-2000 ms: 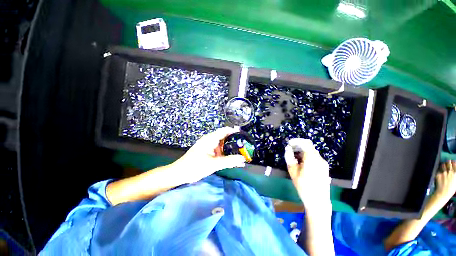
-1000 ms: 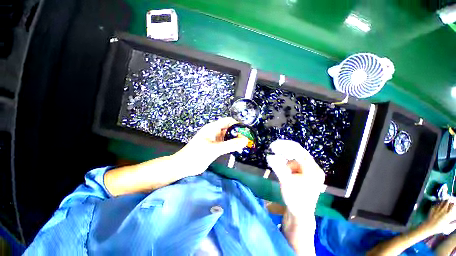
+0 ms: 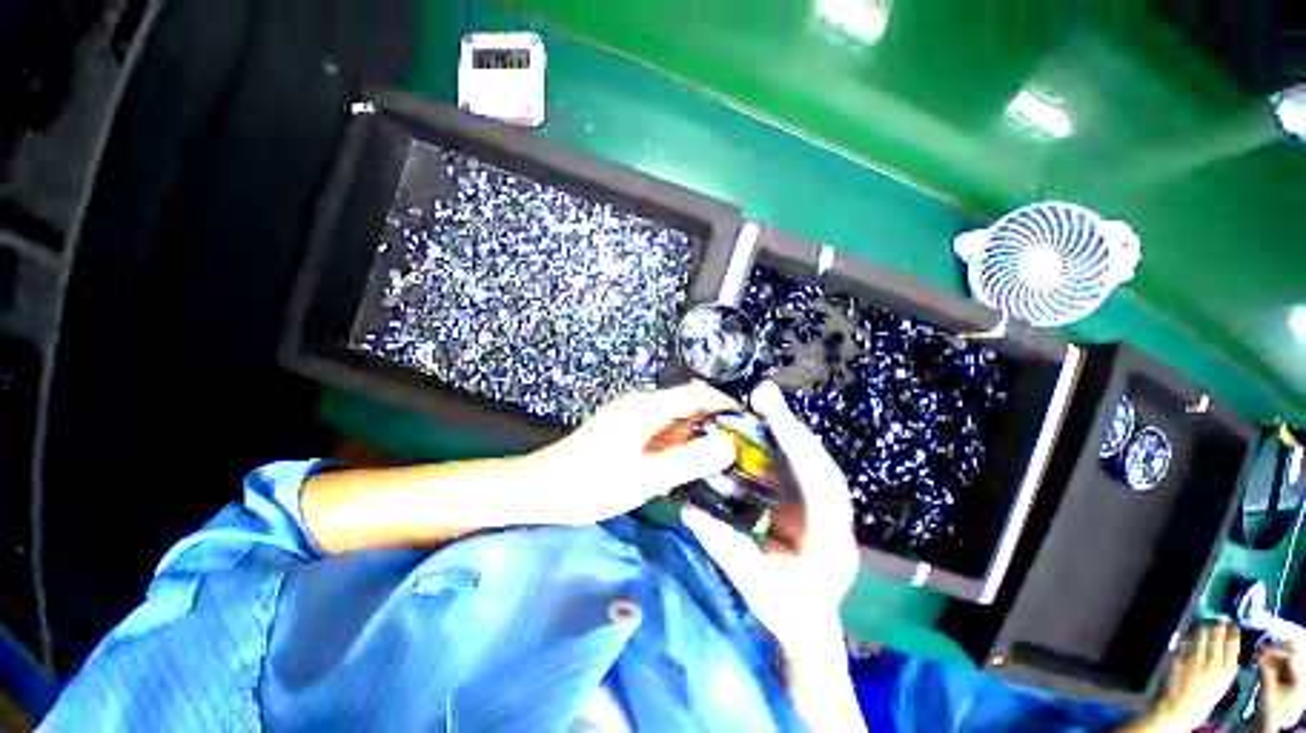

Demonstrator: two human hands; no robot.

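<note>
A round black housing (image 3: 748, 455) with orange, yellow and green inside is held in front of the trays. My left hand (image 3: 630, 455) grips its left side. My right hand (image 3: 802, 530) closes around its right and lower side, with fingers on both edges. The hands partly hide the housing, and I cannot tell whether a small piece is between the right fingers. A clear, silvery round part (image 3: 718, 342) lies on the divider between two filled trays.
Left tray (image 3: 322, 272) holds pale silver pieces; middle tray (image 3: 1024, 458) holds small dark pieces. Right tray (image 3: 1096, 573) holds two silvery discs (image 3: 1146, 457). A white counter (image 3: 503, 80) and white fan (image 3: 1044, 264) stand behind. Another person's hand (image 3: 1200, 673) is at lower right.
My right hand has moved left from over the middle tray and now meets the housing in my left hand. The view has tilted, so the trays sit lower at the right.
</note>
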